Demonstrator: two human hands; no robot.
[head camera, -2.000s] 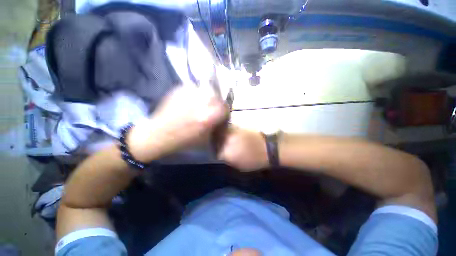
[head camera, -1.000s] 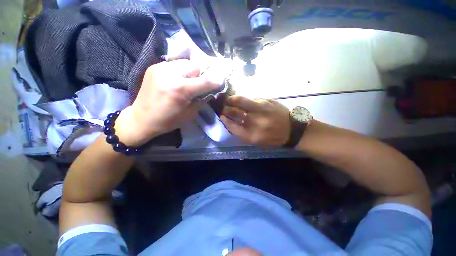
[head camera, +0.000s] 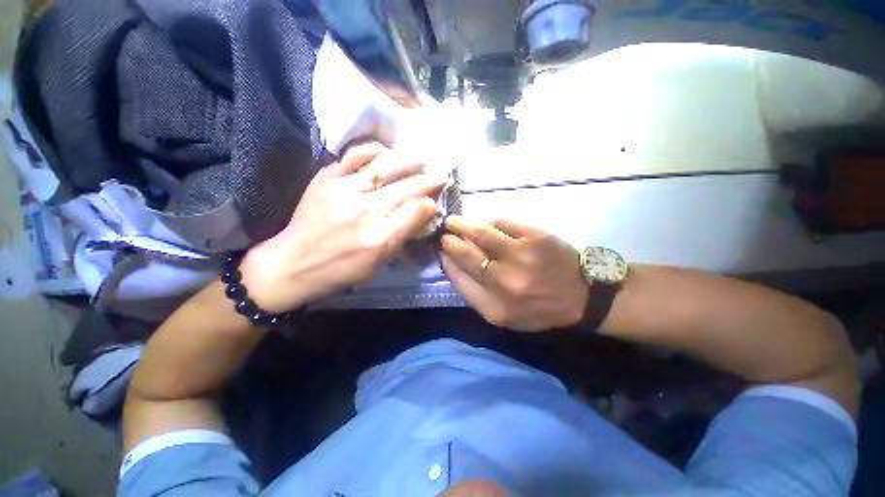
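Note:
Dark herringbone fabric (head camera: 184, 107) lies heaped at the left of the machine bed, with pale lining (head camera: 354, 107) running from it toward the needle area. My left hand (head camera: 354, 218) lies on the pale lining, its fingertips pressing at a narrow dark textured strip (head camera: 453, 197) just in front of the presser foot area. My right hand (head camera: 514, 267) pinches the near end of this strip between thumb and fingertips. The presser foot and needle are lost in lamp glare. Part of the work is hidden under my left hand.
The sewing machine head (head camera: 679, 24) fills the top. Its white bed (head camera: 631, 126) extends right, with a dark seam line across it. An orange-red object (head camera: 846, 189) is at the right end. Pale garment parts (head camera: 146, 248) lie at the left; more fabric (head camera: 107, 374) hangs below the table edge.
My left hand has flattened from a raised grip onto the cloth. My right hand has moved slightly down and right. The dark strip now shows between the fingertips.

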